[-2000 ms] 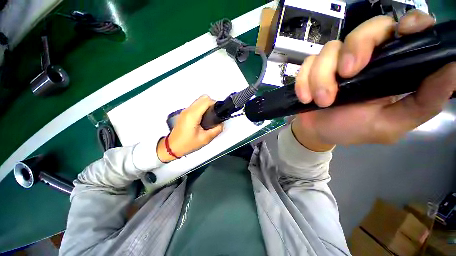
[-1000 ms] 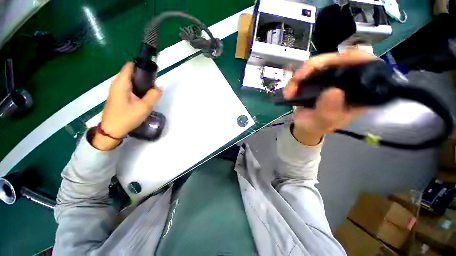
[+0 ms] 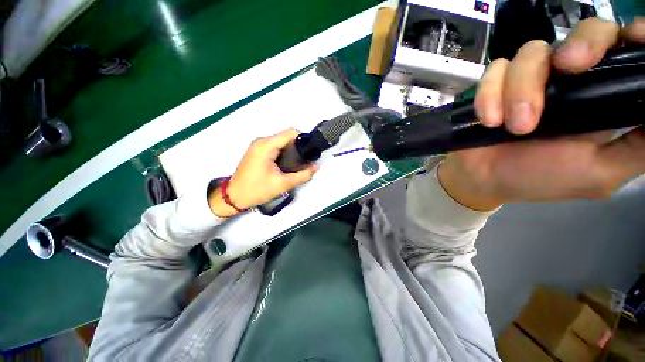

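Observation:
My left hand (image 3: pixel 260 175) is closed around the dark handle of a hair dryer (image 3: pixel 295 157) above the white board (image 3: pixel 240 134). Part of the dryer's barrel shows below the hand. The ribbed cord guard (image 3: pixel 335 127) points up and right from the handle end, and the grey cord (image 3: pixel 344 83) lies at the board's top corner. My right hand (image 3: pixel 523 134) holds a black electric screwdriver (image 3: pixel 424 134) that points left. Its thin bit (image 3: pixel 351 150) is just right of the handle end, with a small gap. A screw on the bit cannot be made out.
A white screw feeder (image 3: pixel 438 53) stands behind the screwdriver, with brown cardboard (image 3: pixel 380 41) at its left side. Other hair dryers lie on the green bench at left, one near (image 3: pixel 42 240) and one farther (image 3: pixel 51 136). Cardboard boxes (image 3: pixel 559 325) are on the floor at lower right.
Since one second ago, my left hand has moved the dryer right and towards me. My right hand has come closer to the camera, with the screwdriver now beside the handle end.

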